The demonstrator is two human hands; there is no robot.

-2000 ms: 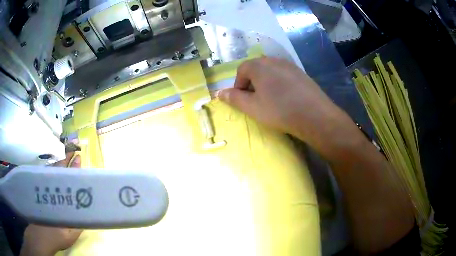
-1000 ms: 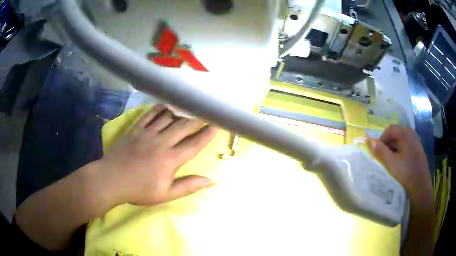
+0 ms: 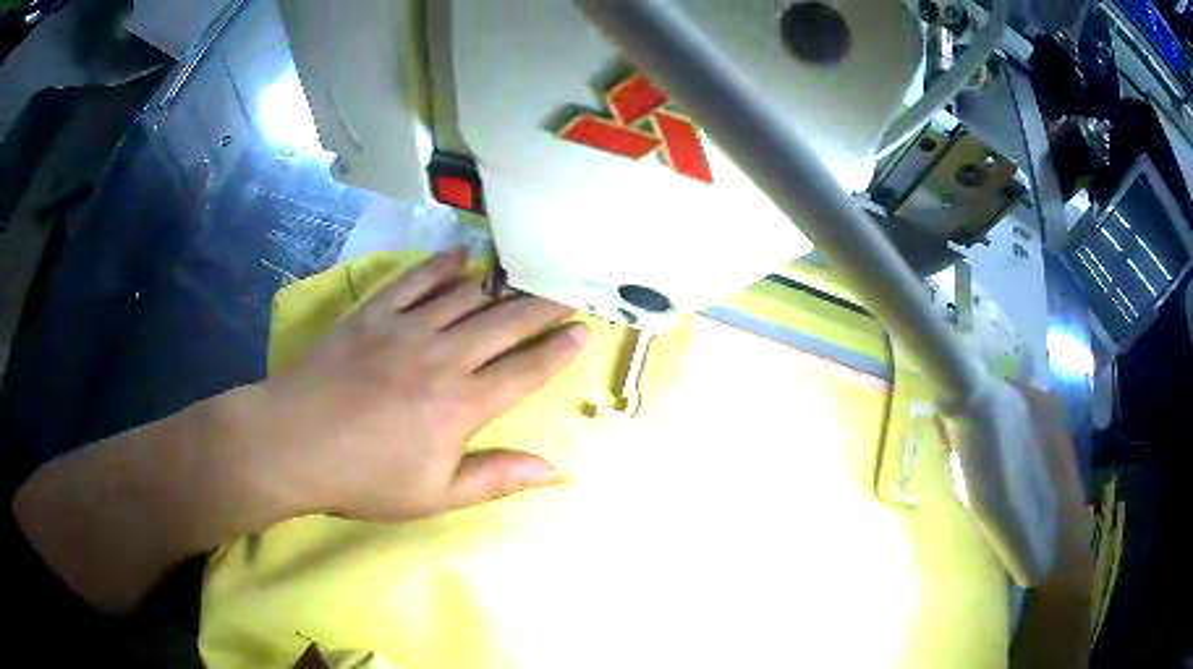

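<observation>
A yellow bag body (image 3: 393,575) lies spread under the machine head, its middle washed out by lamp glare. My left hand (image 3: 393,379) lies flat on its left part, palm down with fingers spread, fingertips near the machine head's lower edge. My right hand (image 3: 1062,444) is at the bag's right edge, blurred and mostly hidden behind the lamp end; its fingers cannot be made out. A pale handle guide (image 3: 636,373) stands right of my left fingertips. Another guide (image 3: 912,451) shows at the right. The yellow clamp frame (image 3: 831,281) lies behind the bag.
The white machine head (image 3: 563,222) with a red logo hangs over the bag's back edge. The lamp's arm (image 3: 811,170) crosses the view to its paddle end (image 3: 1001,484). A control panel (image 3: 1136,255) is at right rear. The strap bundle (image 3: 1107,555) shows at the far right.
The view has swung left across the two seconds. My left hand came from behind the lamp to lie flat on the bag. My right hand, earlier pinching near the right guide, is now mostly hidden.
</observation>
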